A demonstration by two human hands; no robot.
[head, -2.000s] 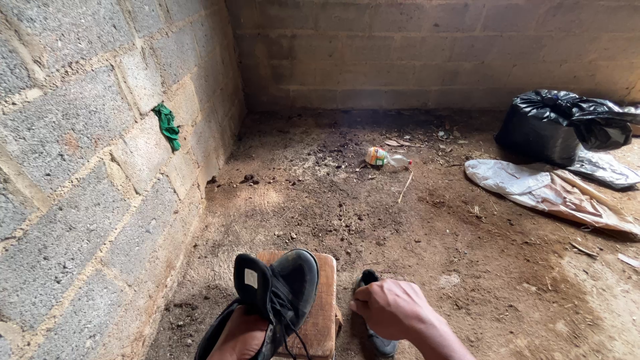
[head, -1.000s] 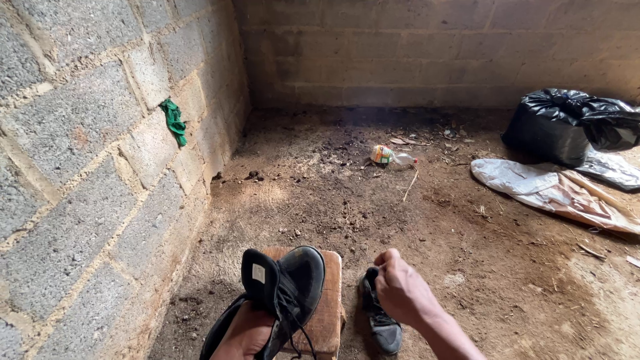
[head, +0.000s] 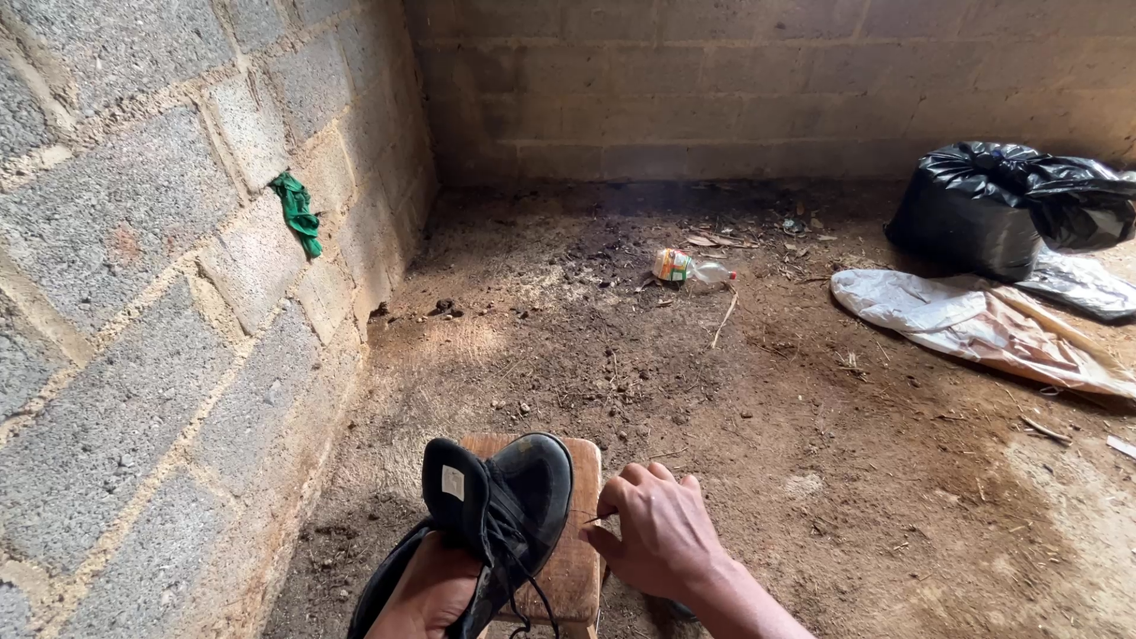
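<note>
A black lace-up shoe (head: 531, 497) rests on a small wooden stool (head: 581, 568), its tongue raised and laces hanging loose. My left hand (head: 432, 586) reaches into the shoe's opening and holds it; the fingers are hidden inside. Just right of the toe, my right hand (head: 652, 524) pinches a thin dark strand or needle between thumb and forefinger; which of the two cannot be told. A fine line runs from there toward the edge of the sole. Below my right wrist, only a bit of a second dark shoe (head: 682, 611) shows on the floor.
A block wall (head: 115, 355) stands close on the left, with a green cloth (head: 297, 213) stuck on it. Farther off on the dirt floor (head: 799, 399) lie a plastic bottle (head: 710, 273), a full black plastic bag (head: 967, 213) and a pale sack (head: 976, 324).
My right hand has moved left from above the second shoe to beside the toe of the shoe on the stool. That second shoe is now mostly hidden. My left hand stays in its shoe.
</note>
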